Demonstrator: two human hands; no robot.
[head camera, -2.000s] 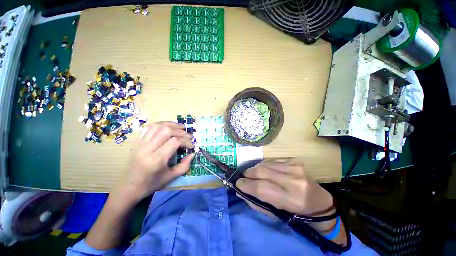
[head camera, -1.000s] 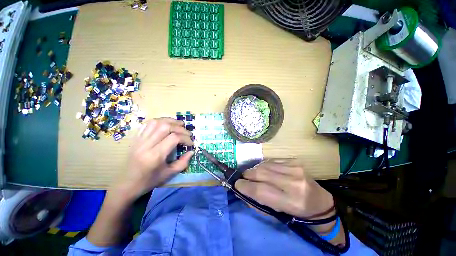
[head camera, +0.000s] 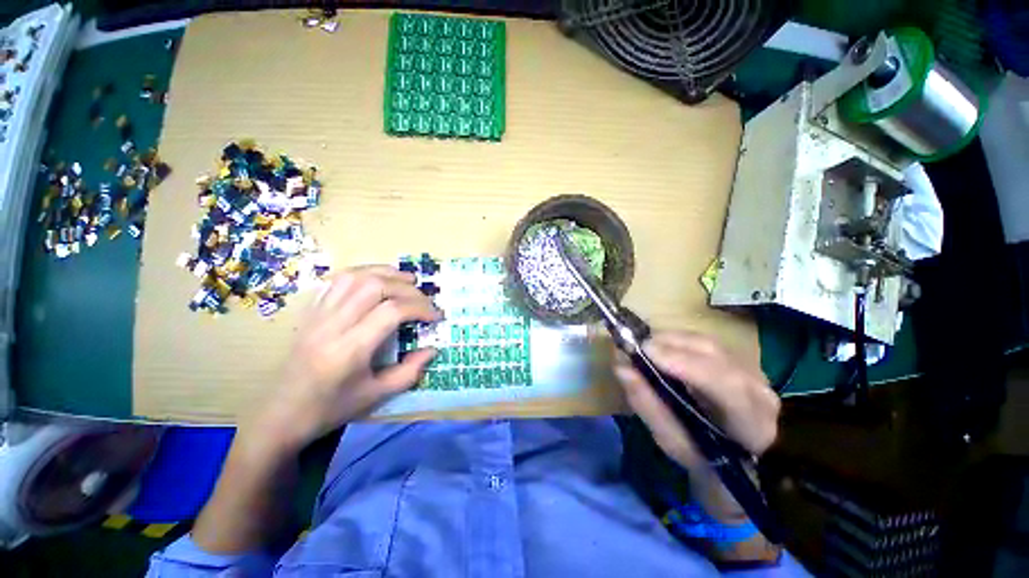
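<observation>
My right hand (head camera: 700, 395) holds the black soldering iron (head camera: 645, 352). Its metal tip reaches into the round brown bowl (head camera: 618, 277), over silver-white bits (head camera: 544, 269) beside a yellow-green pad. My left hand (head camera: 361, 339) lies at the left edge of the green circuit board panel (head camera: 485, 350), thumb and index fingertips apart. Dark components (head camera: 423, 266) stand along that edge, partly hidden by the fingers. Whether the fingers grip anything cannot be seen. A white sheet (head camera: 555, 361) shows under the panel.
A loose component pile (head camera: 254, 231) lies on the cardboard (head camera: 372, 203), with more on the green mat at left. A second green panel (head camera: 446, 77) lies farther up. A fan (head camera: 683, 40) is at top right. The off-white solder feeder (head camera: 779, 215) with its wire spool (head camera: 931, 104) stands at right.
My right hand has moved right with the iron, taking its tip from the panel into the bowl. My left hand stays at the panel's left edge, its thumb and index fingertips now farther apart.
</observation>
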